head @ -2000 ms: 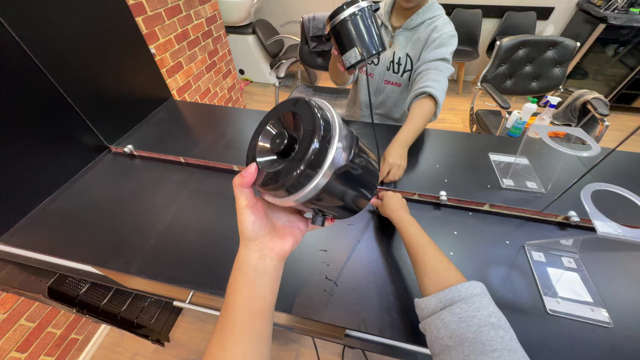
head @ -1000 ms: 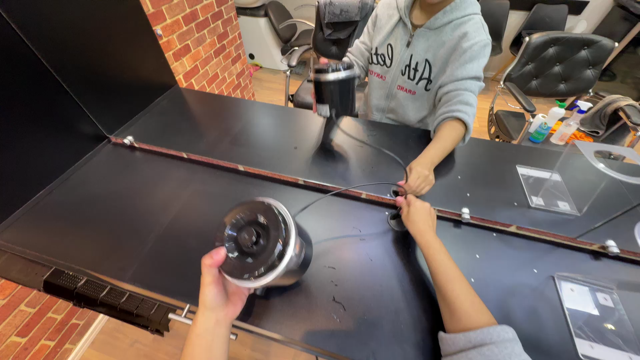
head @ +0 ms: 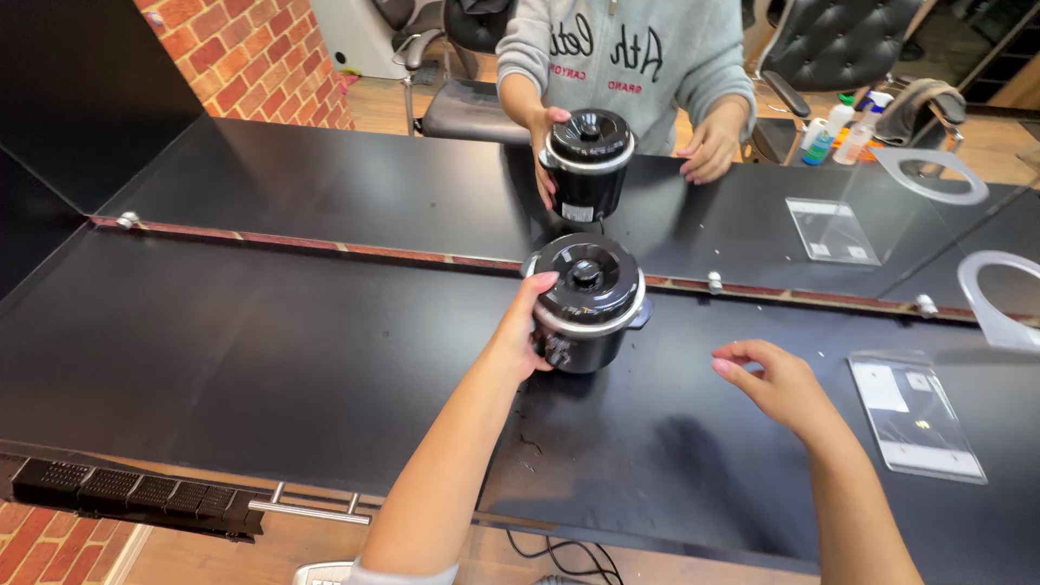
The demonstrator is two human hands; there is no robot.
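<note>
A small black lidded electric pot, probably a wax warmer (head: 587, 305), with a silver rim and side handles, is upright near the mirror's lower edge. My left hand (head: 524, 329) grips it from the left, thumb by the lid. Whether its base touches the black countertop (head: 268, 349) cannot be told. To the right, my right hand (head: 764, 378) hovers over the counter with fingers apart, holding nothing. Both hands and the pot show again in the mirror (head: 366, 175). The cord is mostly hidden behind the pot.
A clear acrylic holder with a ring (head: 918, 418) stands at right on the counter. Round mirror clips (head: 715, 282) run along the mirror's edge. Loose hairs lie near the pot. A metal drawer handle (head: 309, 510) sticks out at the front, and black cables (head: 561, 552) hang below.
The pot, tilted in my left hand two seconds ago, is now upright and nearer the mirror's edge. My right hand has let go of the cord by the mirror and moved back.
</note>
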